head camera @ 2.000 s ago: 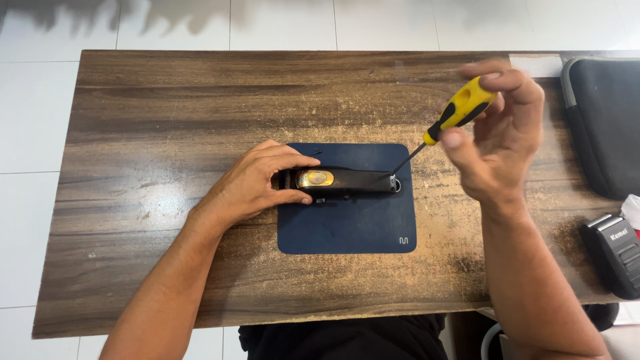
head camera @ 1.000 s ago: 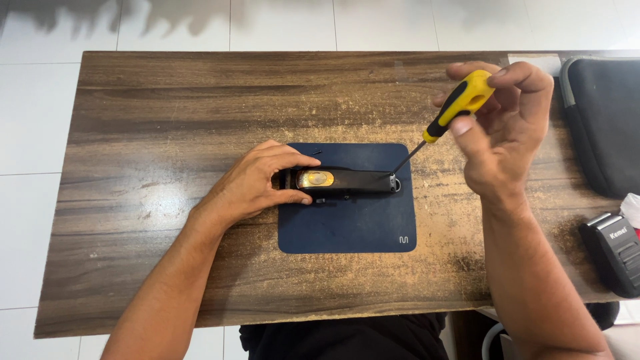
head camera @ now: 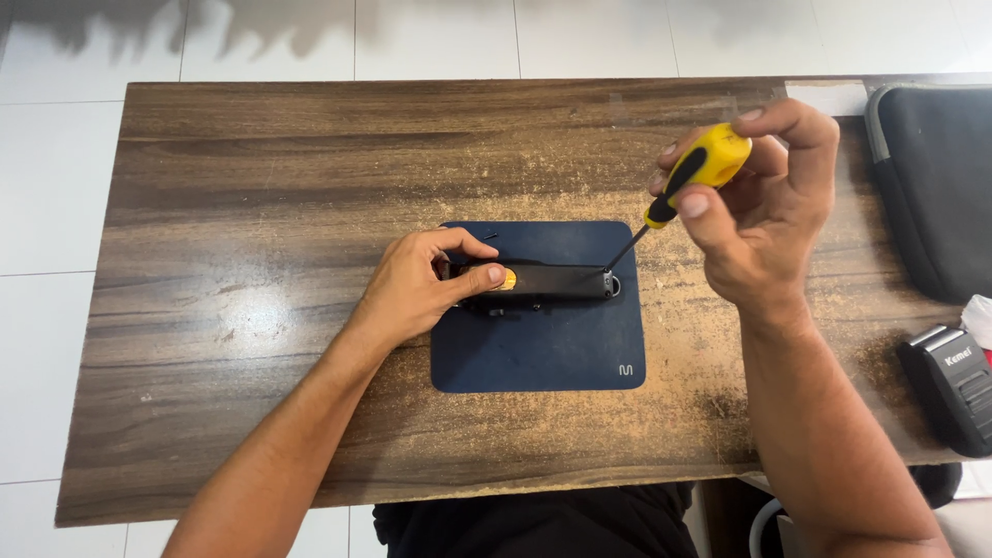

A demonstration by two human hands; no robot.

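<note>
A black hair clipper (head camera: 554,282) with a gold-coloured oval plate lies lengthwise on a dark blue mat (head camera: 535,353). My left hand (head camera: 422,283) grips its left end, thumb partly over the gold plate, hiding much of that end. In my right hand (head camera: 756,186) is a screwdriver (head camera: 697,172) with a yellow and black handle, held tilted. Its tip meets the clipper's right end at an upper corner, beside a small metal hanging loop (head camera: 616,286). A small dark screw (head camera: 490,235) lies on the mat above my left fingers.
The worn wooden table (head camera: 232,387) carries the mat. At the right stand a black Kemei shaver (head camera: 953,387) and a black zip case (head camera: 942,186), with a crumpled white plastic piece (head camera: 978,322) near the shaver. A white strip (head camera: 825,98) lies at the far edge.
My left thumb has moved up onto the clipper and now partly covers the gold plate, which was uncovered before. My right fingers have shifted around the screwdriver handle.
</note>
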